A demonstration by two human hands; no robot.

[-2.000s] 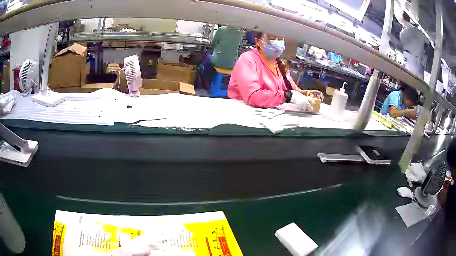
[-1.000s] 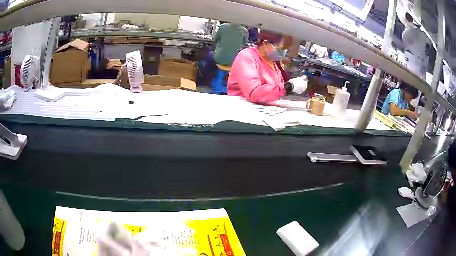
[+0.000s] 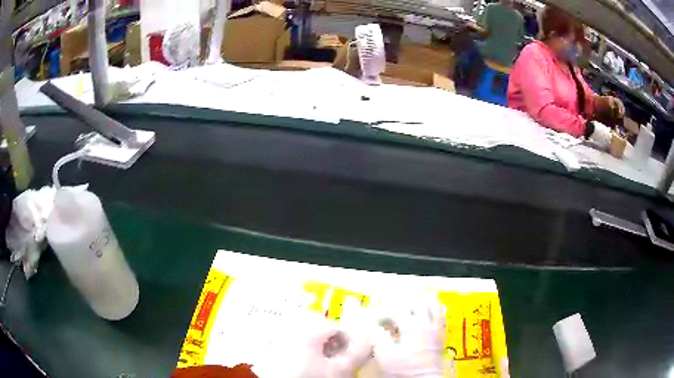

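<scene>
A white sheet with yellow and red printed panels (image 3: 473, 325) lies on the green bench in front of me. Two white-gloved hands show over it at the bottom, washed out against the bright sheet. My left hand (image 3: 334, 356) has a dark spot near its fingertips. My right hand (image 3: 406, 336) is close beside it, also with a dark spot. Finger shapes are blurred, and I cannot tell whether either holds anything. A reddish-brown sleeve shows at the bottom edge.
A cloudy wash bottle (image 3: 92, 255) stands at left beside a crumpled white cloth (image 3: 29, 221). A white block (image 3: 574, 342) lies at right. A lamp (image 3: 118, 144) is on the dark belt (image 3: 332, 184) at left; another (image 3: 628, 224) is at right. A person in pink works beyond.
The view has turned left, so the sheet and block appear further right. The bottle and cloth have come into view. The gloved hands show larger over the sheet.
</scene>
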